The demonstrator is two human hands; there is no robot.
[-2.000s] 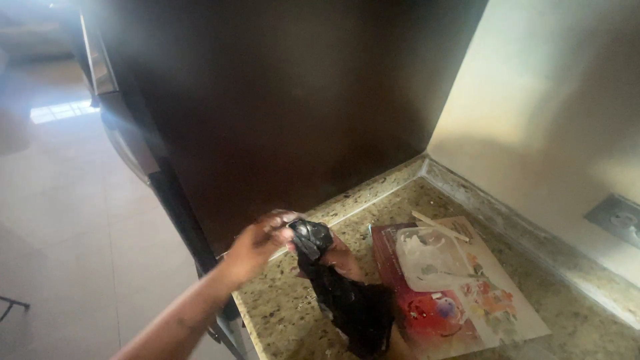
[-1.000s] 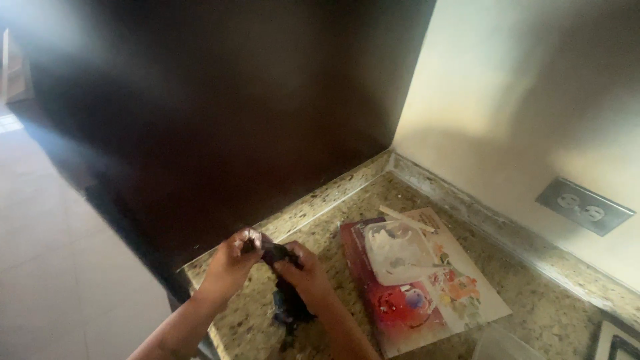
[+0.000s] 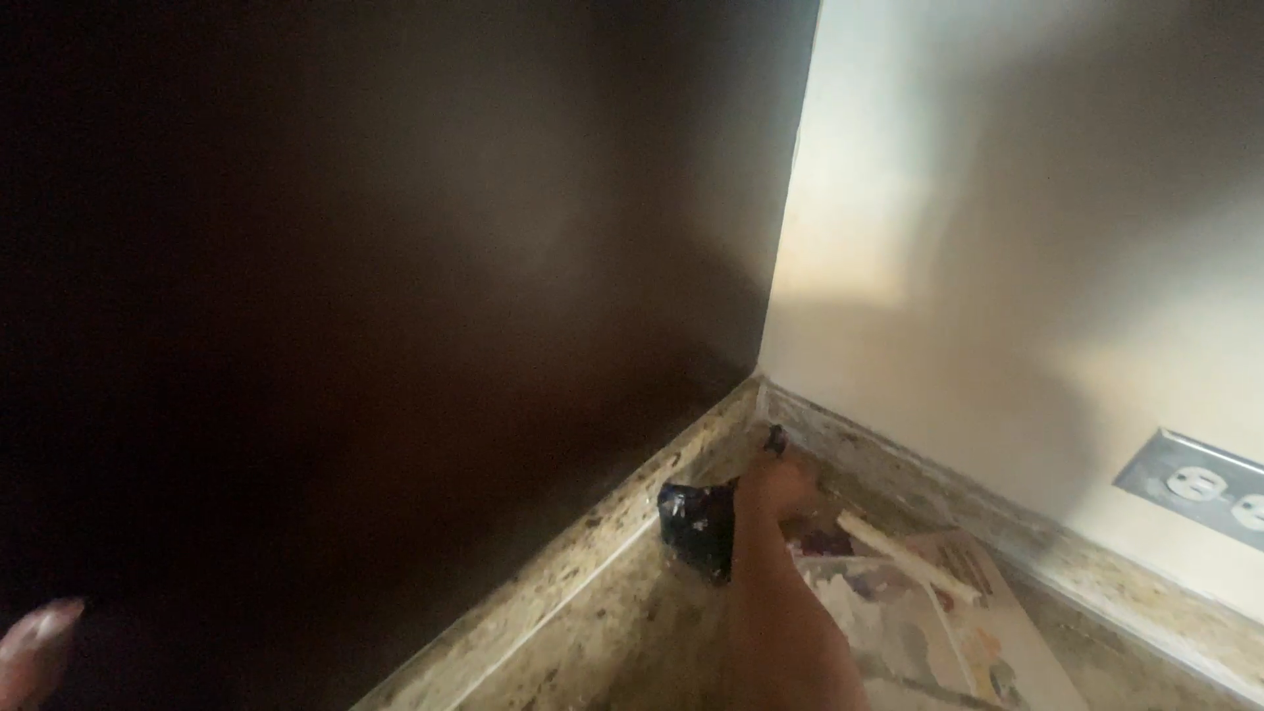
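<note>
My right hand (image 3: 785,484) reaches into the back corner of the granite countertop (image 3: 602,642), its fingers at the twisted end of a black plastic bag (image 3: 775,439). The bag's fuller part (image 3: 696,528) lies left of my wrist, against the backsplash. My forearm hides the middle of the bag, and blur hides how the fingers hold it. At the lower left edge only some fingers of my left hand (image 3: 44,642) show, in front of the dark panel, with nothing seen in them; the rest of that hand is out of view.
Right of my forearm lies a printed sheet or magazine (image 3: 1037,632) with a paint-smeared clear plastic tray (image 3: 889,622) and a pale flat stick (image 3: 908,558) on it. A dark panel (image 3: 395,296) rises at the left. The right wall holds an electrical outlet (image 3: 1197,484).
Both hands were together on the black bag; now they are far apart, the left at the frame's edge and the right with the bag in the back corner. The view has shifted.
</note>
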